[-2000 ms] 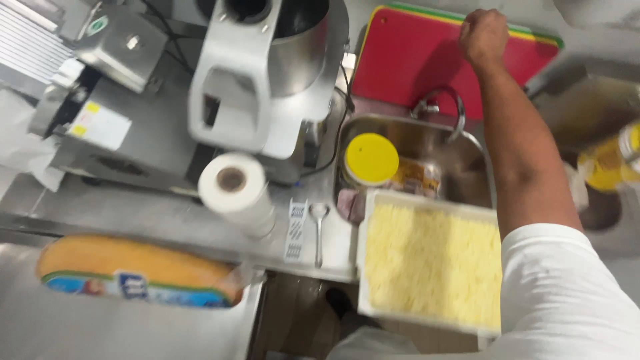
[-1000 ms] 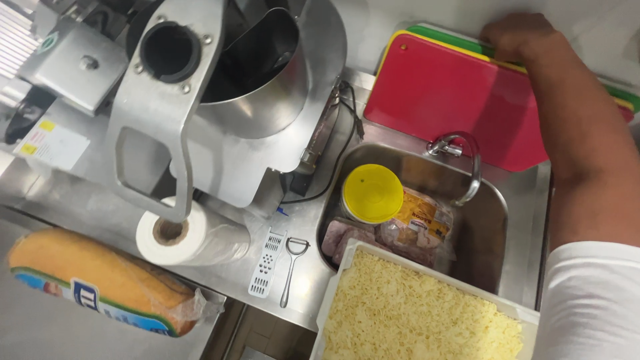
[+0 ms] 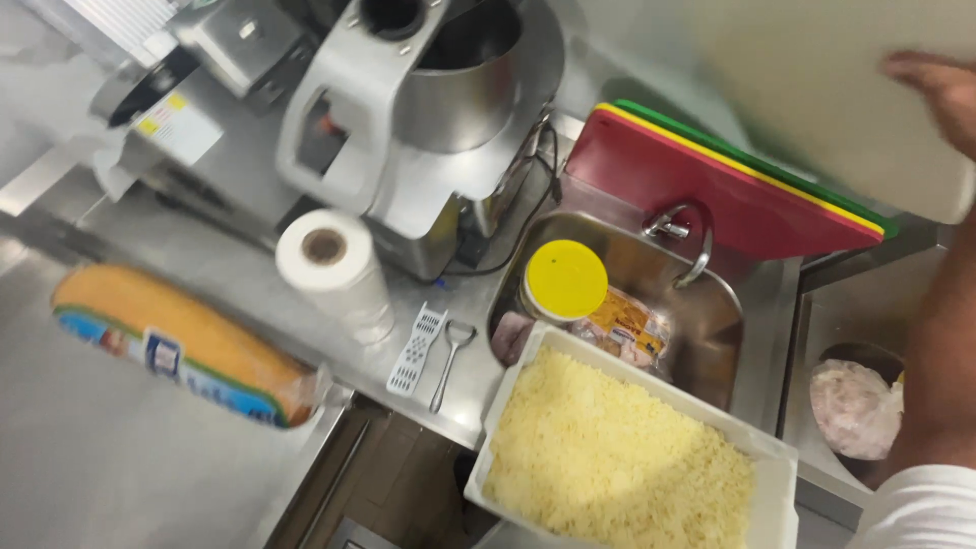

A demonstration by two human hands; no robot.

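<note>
At the upper right, my right hand (image 3: 942,95) is on a large off-white cutting board (image 3: 831,99), its fingers over the board's face near the right edge; part of the hand is cut off by the frame. Below the board, a red cutting board (image 3: 709,191) leans on the wall behind the sink, with a yellow and a green one behind it. A white tub (image 3: 778,457) of grated cheese (image 3: 610,450) juts out over the sink's front edge and past the counter. My left hand is not in view.
The steel sink (image 3: 701,335) holds a yellow-lidded tub (image 3: 566,280) and packaged bacon (image 3: 625,324). Left of it are a peeler (image 3: 451,362), a small flat grater (image 3: 417,351), a plastic roll (image 3: 335,271), a food processor (image 3: 457,107) and a wrapped cheese loaf (image 3: 183,343). Bagged meat (image 3: 854,408) lies right.
My right hand was behind the coloured boards; now it is at the off-white board, which stands out in front of the wall above them. The red, yellow and green boards still lean there.
</note>
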